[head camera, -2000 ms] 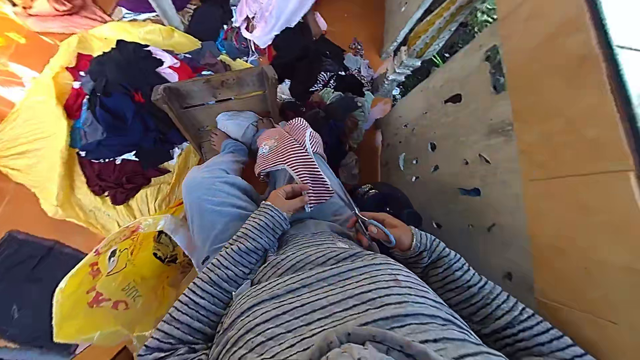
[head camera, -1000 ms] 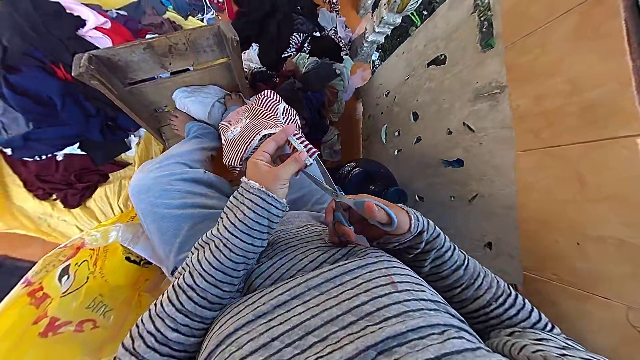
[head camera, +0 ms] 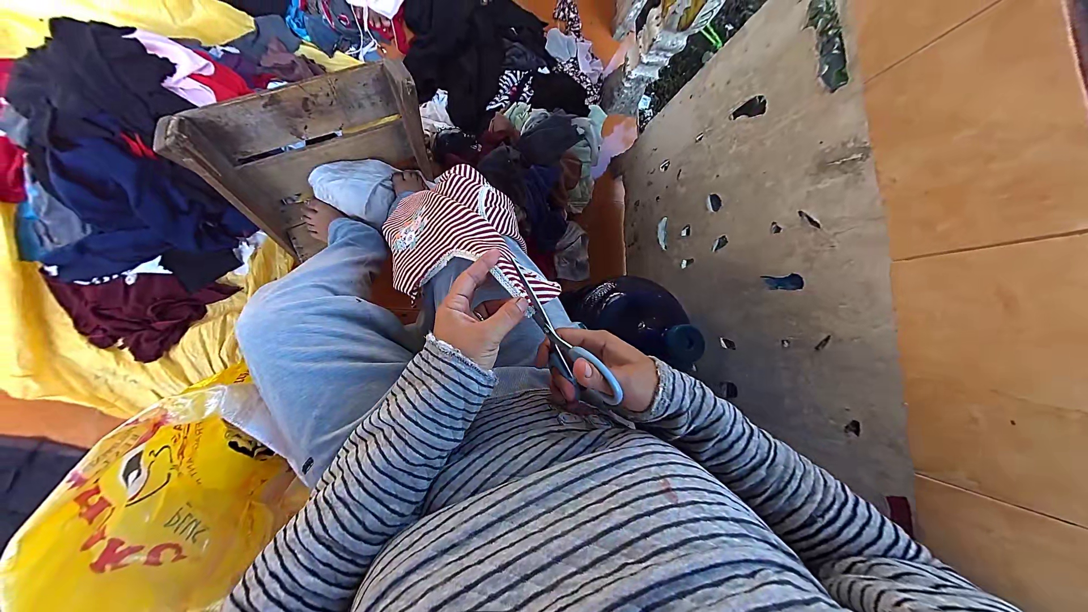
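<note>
My right hand [head camera: 599,370] grips a pair of scissors [head camera: 586,365] with blue-grey handles, its blades pointing up and left onto a red-and-white striped cloth [head camera: 459,225]. That cloth has a printed patch and lies draped over my lower leg. My left hand [head camera: 478,319] is raised at the cloth's near edge, index finger and thumb apart; whether it pinches any fabric cannot be told. The blades run along the cloth's right part, close to the left thumb.
A wooden crate [head camera: 297,119] stands beyond my feet. Piled clothes [head camera: 110,170] lie on a yellow sheet [head camera: 42,323] at left, more garments [head camera: 544,144] ahead. A yellow plastic bag [head camera: 170,501] is near left, a dark bottle [head camera: 637,314] right, beside a holed board [head camera: 765,255].
The scissors have come up from near my lap to the striped cloth. My left hand was pinching the cloth's edge; its index finger and thumb are now spread.
</note>
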